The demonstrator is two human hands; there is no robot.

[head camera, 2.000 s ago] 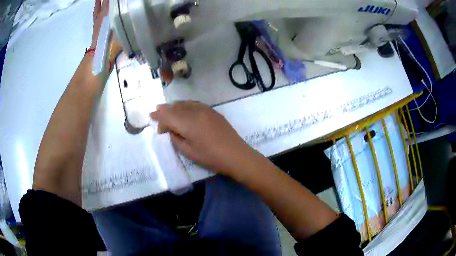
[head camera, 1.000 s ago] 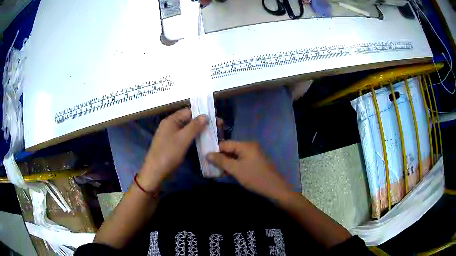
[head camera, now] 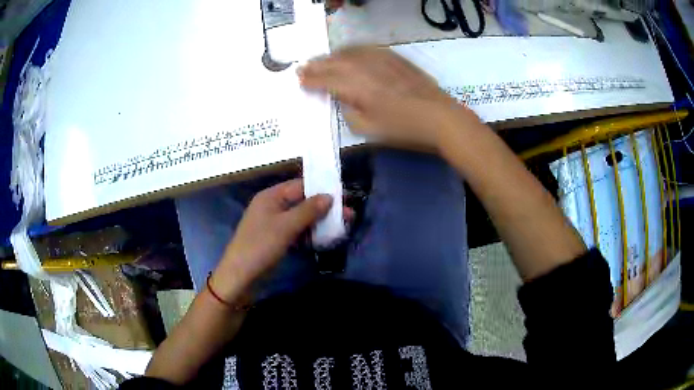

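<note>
A long white fabric strip [head camera: 322,156] runs from the needle area at the top, over the table's front edge, and down above my lap. My left hand [head camera: 278,221] holds its lower end between thumb and fingers, below the edge. My right hand [head camera: 373,95] is blurred and lies on or just over the strip on the table near the plate; its fingertips are bent down, and whether they grip the strip is unclear. The shiny needle plate [head camera: 280,17] shows at the top edge. The needle and machine head are out of view.
Black scissors [head camera: 455,15], a lilac bundle [head camera: 508,15] and a pale stick-like tool [head camera: 563,24] lie at the top right. A ruler scale [head camera: 190,152] is printed along the white table. A yellow basket [head camera: 609,137] holds a light-blue package [head camera: 635,206]. White strips [head camera: 29,145] hang at the left.
Both hands were on the strip's lower end a second ago. My right hand has moved up onto the table by the plate. My left hand has stayed on the lower end, slightly lower.
</note>
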